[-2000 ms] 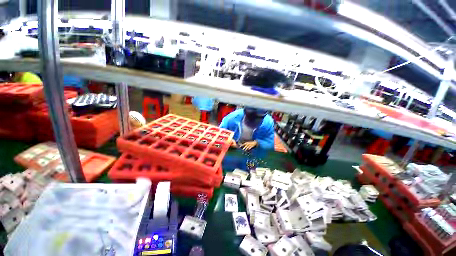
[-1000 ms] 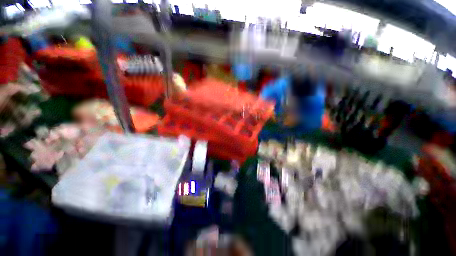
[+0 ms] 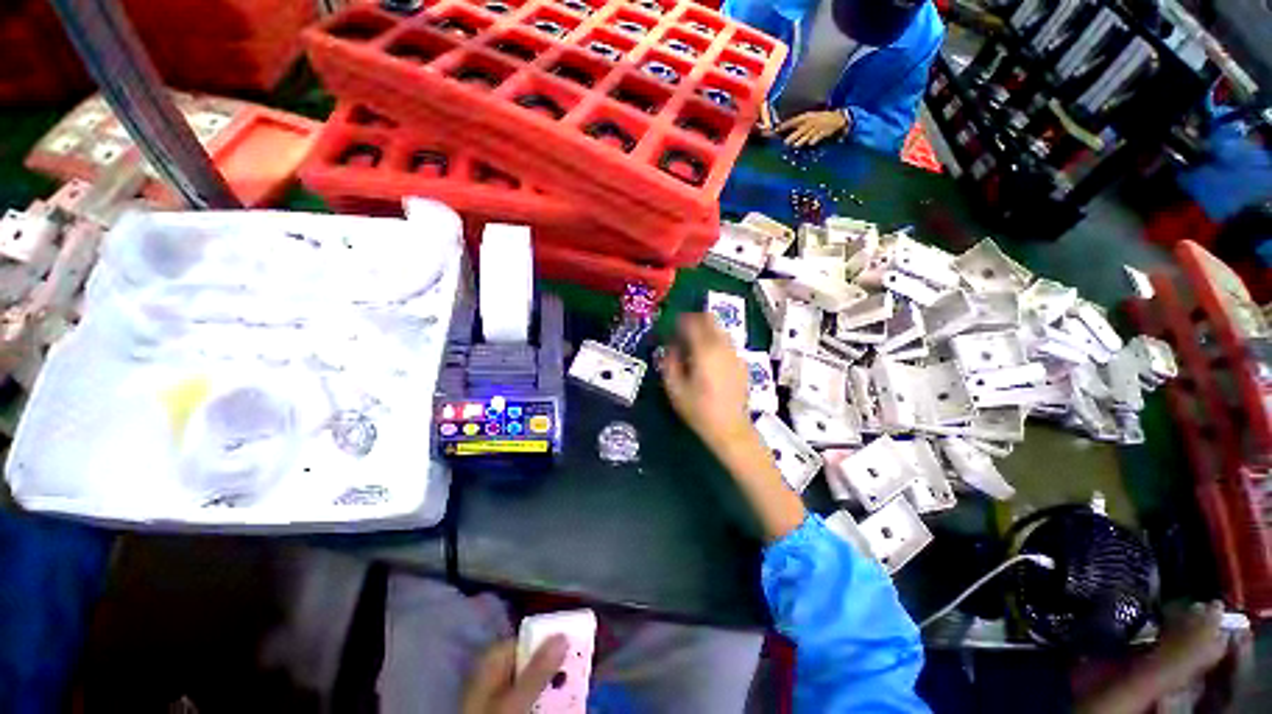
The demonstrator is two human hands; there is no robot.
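My left hand (image 3: 502, 681) is at the bottom edge, partly cut off, gripping a white plastic housing (image 3: 565, 656) with a dark centre hole. My right hand (image 3: 709, 377), in a blue sleeve, reaches over the green bench between a loose white housing (image 3: 607, 373) and the housing pile (image 3: 893, 349). Its fingertips are blurred beside small clear pieces; whether they hold anything cannot be told. A clear round disc (image 3: 618, 442) lies on the bench. A glittering stack of clear discs (image 3: 638, 307) stands behind the loose housing.
A tape dispenser (image 3: 500, 377) stands beside a white foam box (image 3: 251, 363) containing film. Red compartment trays (image 3: 558, 105) are stacked behind. A black fan (image 3: 1081, 572) with a white cable is at right. A person in blue (image 3: 851, 70) sits opposite; another hand (image 3: 1179, 656) shows lower right.
The view has tilted down from the hall to the bench and lap. My right arm now reaches over the bench. My left hand with the housing is visible; hands were absent two seconds ago.
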